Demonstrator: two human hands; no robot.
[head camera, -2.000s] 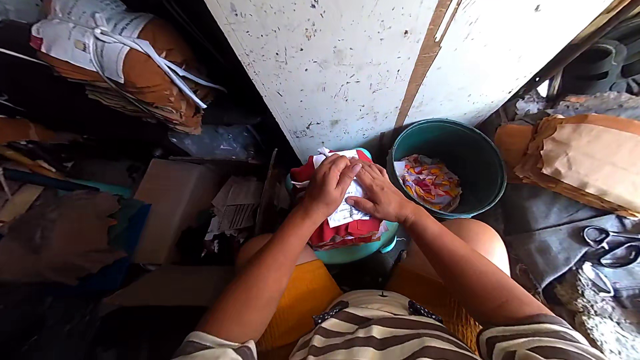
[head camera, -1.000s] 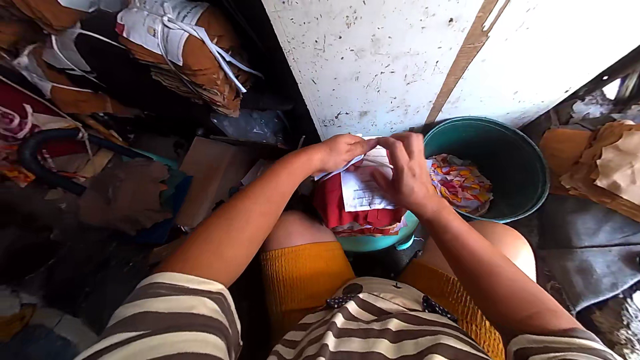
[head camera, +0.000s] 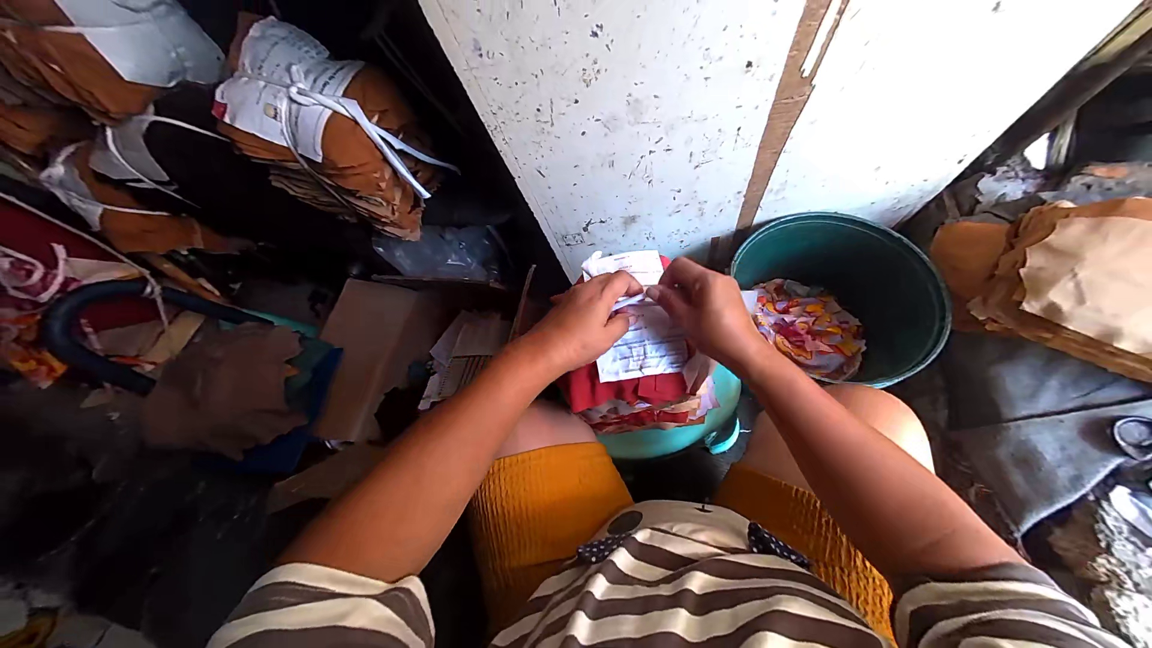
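Between my knees, a stack of red material (head camera: 630, 392) rests on a light green plastic surface (head camera: 670, 438), with printed white paper (head camera: 641, 351) over its top. My left hand (head camera: 589, 319) lies on the left of the stack, its fingers pinching a narrow white strip (head camera: 630, 301) across the paper. From the right, my right hand (head camera: 706, 306) pinches at the same strip, thumb and fingertips close to those of the left hand. Whether the strip is cord or folded paper I cannot tell. Just right of the stack, a dark green bucket (head camera: 927, 346) holds colourful printed scraps (head camera: 810, 328).
A scuffed white panel (head camera: 630, 117) stands behind the stack. Tied brown bundles (head camera: 333, 117) are at the upper left, with cardboard (head camera: 373, 346) below them. To the right are a brown paper stack (head camera: 1080, 270) and scissors (head camera: 1132, 436), partly in view, on dark cloth (head camera: 1035, 450).
Two seconds ago both hands lay flat together on the paper; now their fingertips pinch the strip. The right hand has come down from its raised pose of one second ago.
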